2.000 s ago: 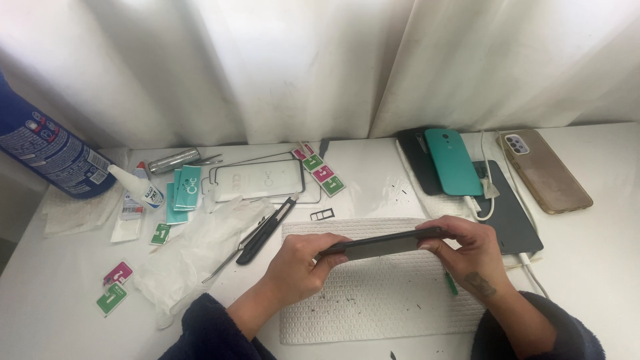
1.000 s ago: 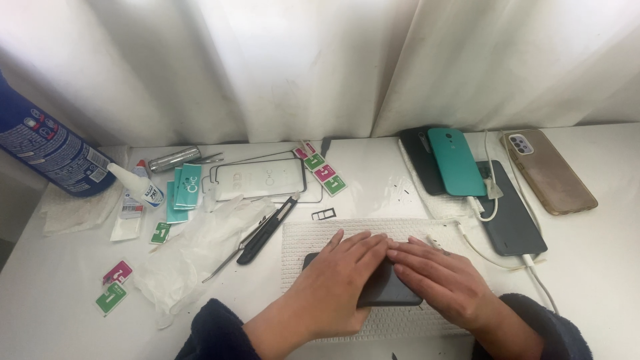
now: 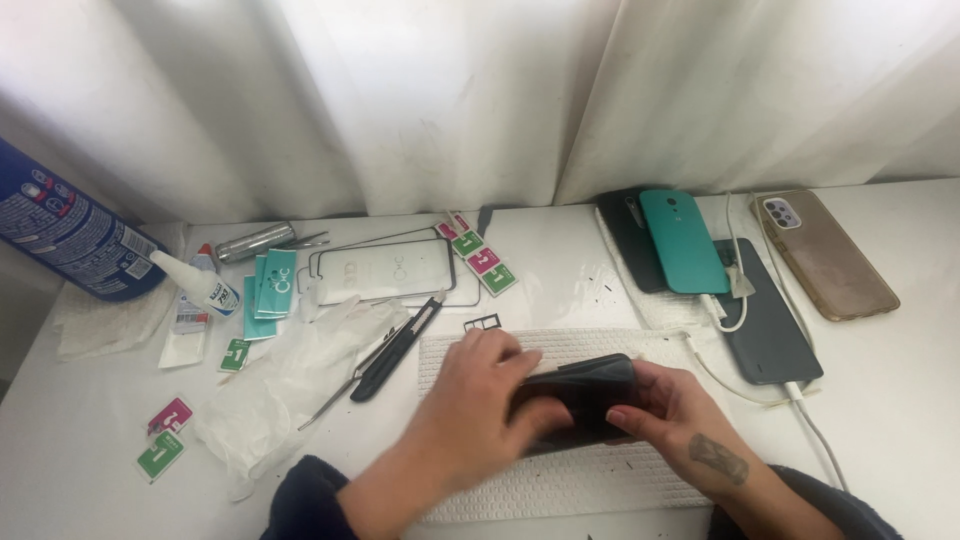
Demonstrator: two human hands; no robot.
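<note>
A dark smartphone (image 3: 592,397) is held tilted above a white textured paper towel (image 3: 577,495). My left hand (image 3: 487,405), slightly blurred, lies over the phone's left part, its thumb across the glossy face. My right hand (image 3: 675,420) grips the right end between thumb and fingers. A small black SIM tray (image 3: 482,322) lies just beyond my left hand. To the left are a black utility knife (image 3: 397,349) and metal tweezers (image 3: 352,379), beside a crumpled clear plastic film (image 3: 262,405).
Glass screen protectors (image 3: 382,270), wipe packets (image 3: 484,261), a glue bottle (image 3: 199,283) and a blue can (image 3: 67,225) stand or lie at left. At right are a teal phone (image 3: 684,240), a grey phone (image 3: 772,322) with a white cable, and a phone in a brownish case (image 3: 829,255). A curtain hangs behind.
One second ago both hands lay flat over the phone on the towel. Now the phone is raised and tilted, with my right fingers around its end and my left hand shifted to its left part.
</note>
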